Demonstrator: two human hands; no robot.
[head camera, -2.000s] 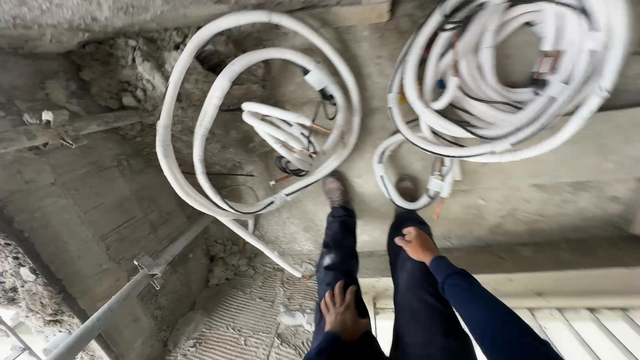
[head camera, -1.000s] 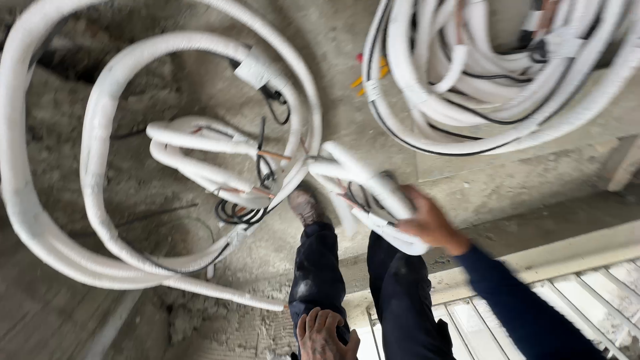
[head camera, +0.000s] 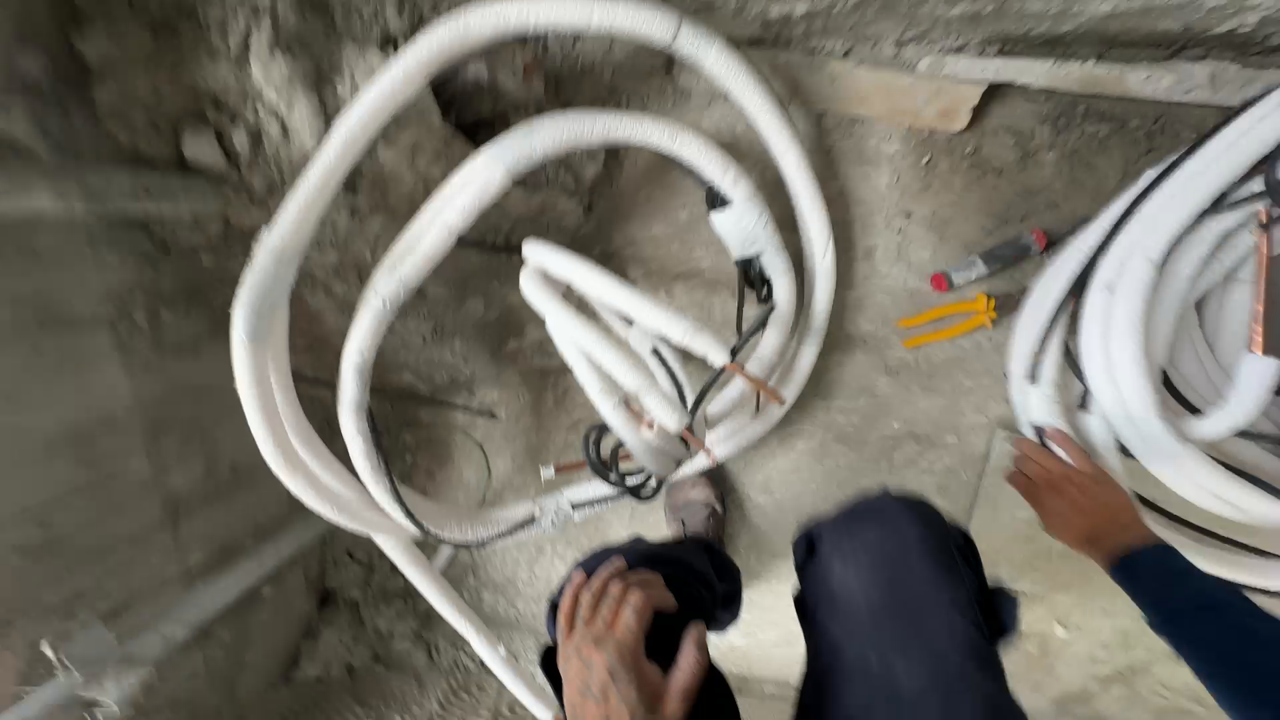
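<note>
My left hand (head camera: 625, 640) rests on my left knee, its fingers apart and holding nothing. At the right, my right hand (head camera: 1080, 497) touches the lower left edge of a large coil of white insulated pipe (head camera: 1120, 330) with black cable along it; whether its fingers grip the pipe, I cannot tell. A second coil of white insulated pipe (head camera: 820, 250) lies at the left, with a short bundle of insulated copper pipe (head camera: 640, 320) inside its loops. Bare copper ends and a small black cable coil (head camera: 625, 465) show near my shoe.
Yellow-handled pliers (head camera: 948, 320) and a grey tool with red ends (head camera: 990, 260) lie on the concrete floor between the coils. A board (head camera: 900, 92) lies along the top. Broken rubble and a metal pole (head camera: 220, 580) are at the left.
My right hand, which held a small white pipe bundle between the coils, has moved to the right coil. That small bundle no longer shows there. My left hand stays on my knee.
</note>
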